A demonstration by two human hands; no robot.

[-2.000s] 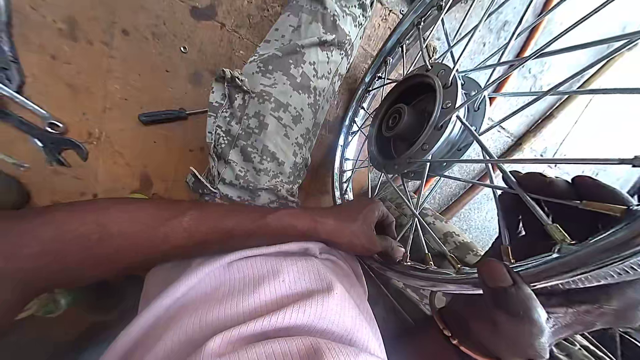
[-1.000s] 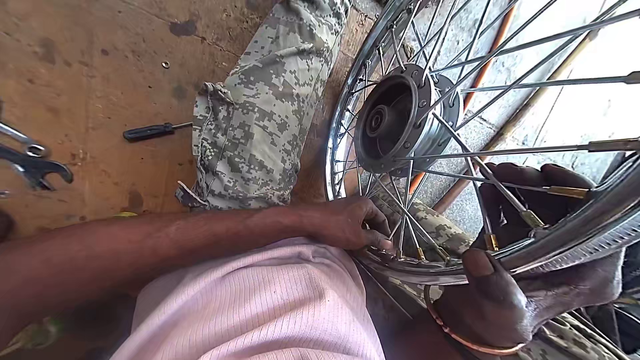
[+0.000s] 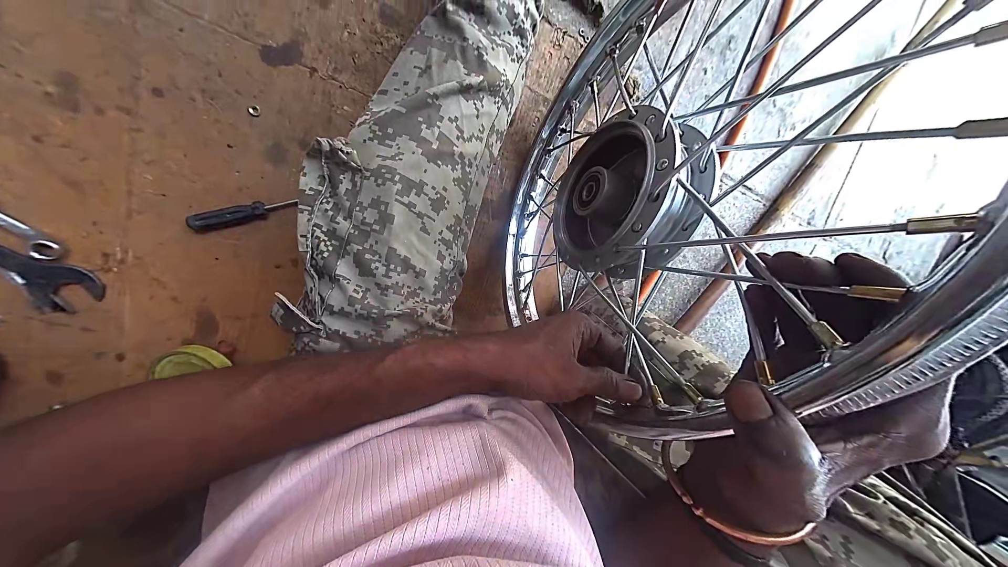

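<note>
A spoked wheel with a chrome rim (image 3: 669,429) stands tilted over my lap, its metal hub (image 3: 618,189) facing up and left. My left hand (image 3: 571,366) reaches in from the left, its thumb and fingers at a spoke close to the rim's lower inner edge; the fingertips are partly hidden. Around the rim's lower right part my right hand (image 3: 776,449) is closed, thumb on the near side and fingers behind the spokes. Brass-coloured spoke nipples (image 3: 763,372) sit along the rim between and beside the hands. A copper-coloured bangle circles the right wrist.
A screwdriver (image 3: 228,216) with a black handle lies on the stained brown floor, its shaft reaching the camouflage trouser leg (image 3: 409,173). Wrenches (image 3: 55,276) lie at far left. A yellow-green round lid (image 3: 189,361) is behind my left forearm. A small nut (image 3: 253,111) lies farther up.
Both hands stay at about the same places on the rim. The left hand's fingers have shifted slightly at the spokes.
</note>
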